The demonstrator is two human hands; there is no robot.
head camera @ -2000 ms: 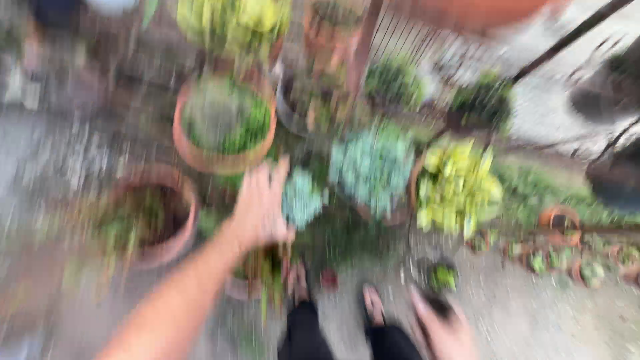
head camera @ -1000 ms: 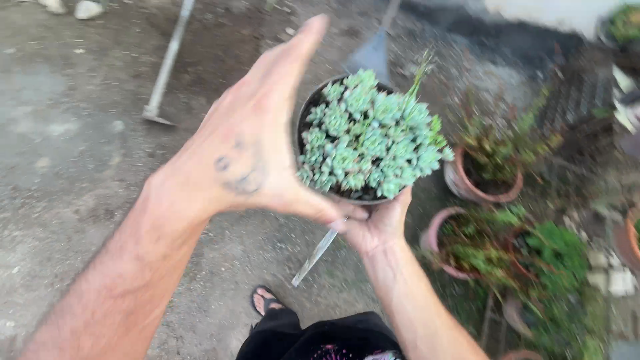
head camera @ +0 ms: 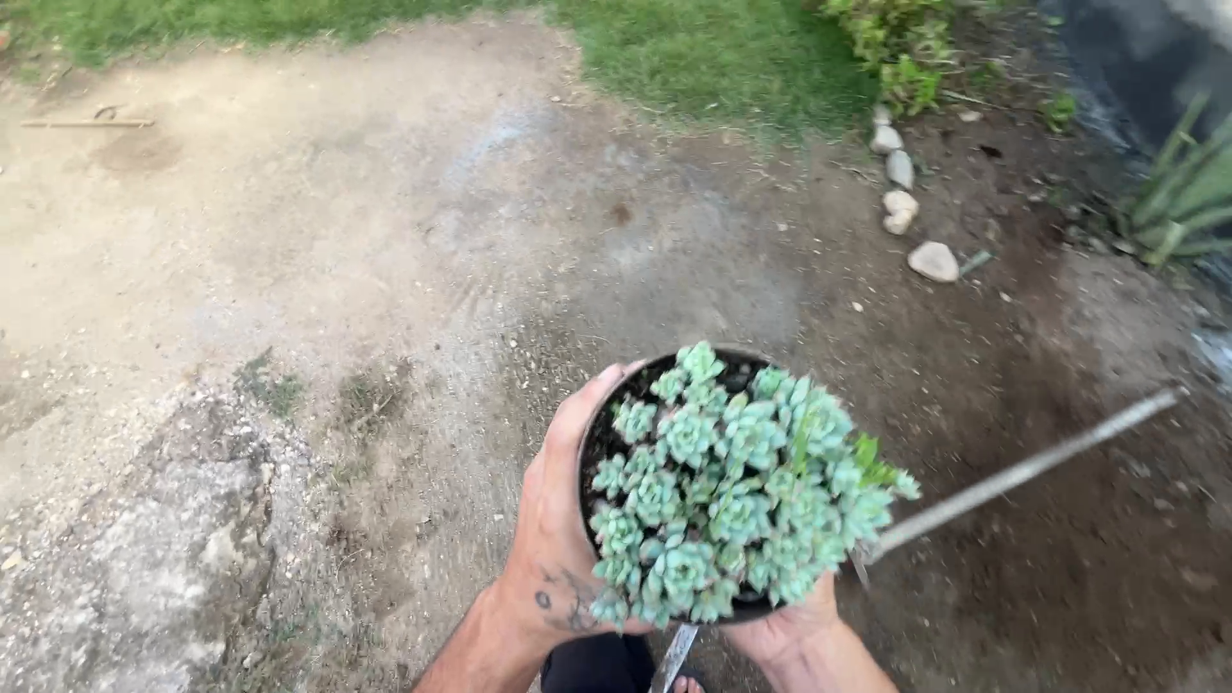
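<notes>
A round dark pot (head camera: 589, 462) full of pale blue-green rosette succulents (head camera: 741, 510) is held up in front of me. My left hand (head camera: 553, 529) wraps around the pot's left side, its fingers mostly hidden behind the rim. Under the pot's lower right edge, my right hand (head camera: 794, 626) supports it, with the fingers out of sight beneath. Dark soil shows between the plants and the rim. A few brighter green leaves stick out at the right of the rosettes.
A long tool handle (head camera: 1030, 472) lies on bare dirt at the right, and a light flat strip (head camera: 674, 659) shows below the pot. Several stones (head camera: 934, 261) line a planted bed. Grass (head camera: 712, 58) borders the far ground, and a rough pale slab (head camera: 164, 549) lies lower left.
Two seconds ago my left hand was among pots on the ground; one second ago both hands were at the succulent pot. The view has swung from the potted plants to open dirt and grass.
</notes>
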